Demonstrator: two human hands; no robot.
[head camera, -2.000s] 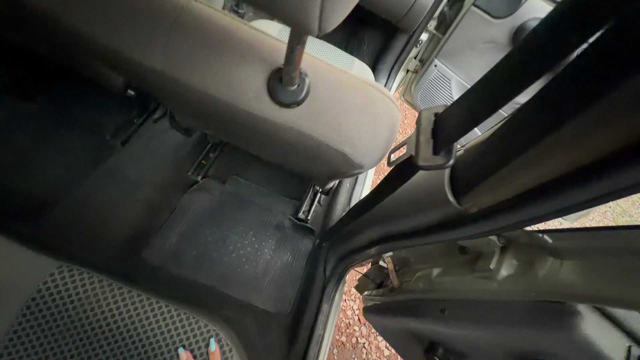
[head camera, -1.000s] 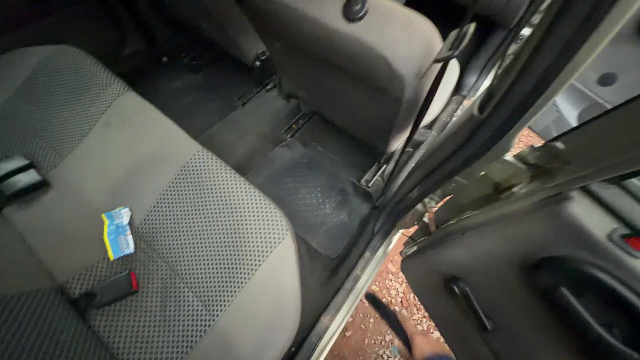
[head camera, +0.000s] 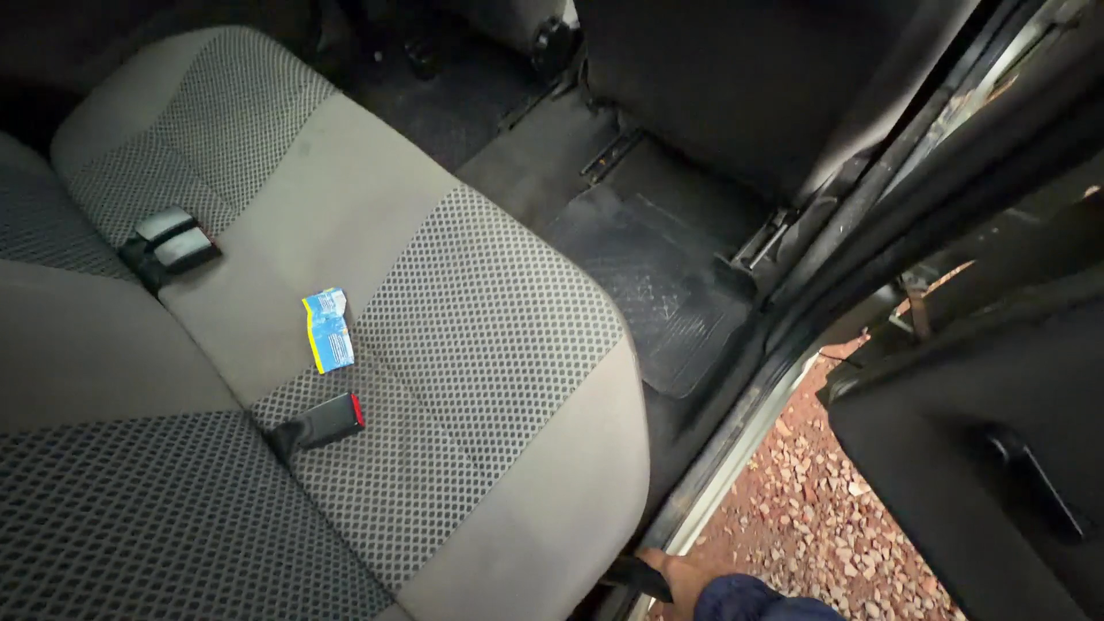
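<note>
My right hand (head camera: 677, 578), in a dark blue sleeve, is at the bottom of the view by the door sill. Its fingers are closed on a black object (head camera: 640, 576), partly hidden below the seat's edge; its kind is unclear. My left hand is out of view. Beside them lies the patterned rear seat (head camera: 517, 345) of a car. On it rest a blue and yellow packet (head camera: 330, 332), a seat belt buckle with a red button (head camera: 332, 423) and, farther left, a pair of buckles (head camera: 177, 237).
A black rubber mat (head camera: 664, 293) covers the footwell behind the front seat (head camera: 733, 78). The pale door sill (head camera: 733, 457) runs diagonally at the right. Beyond it are reddish gravel (head camera: 819, 492) and the open rear door (head camera: 966, 431).
My right hand has moved from over the gravel to the sill beside the seat, with the black object. The view has swung toward the rear seat.
</note>
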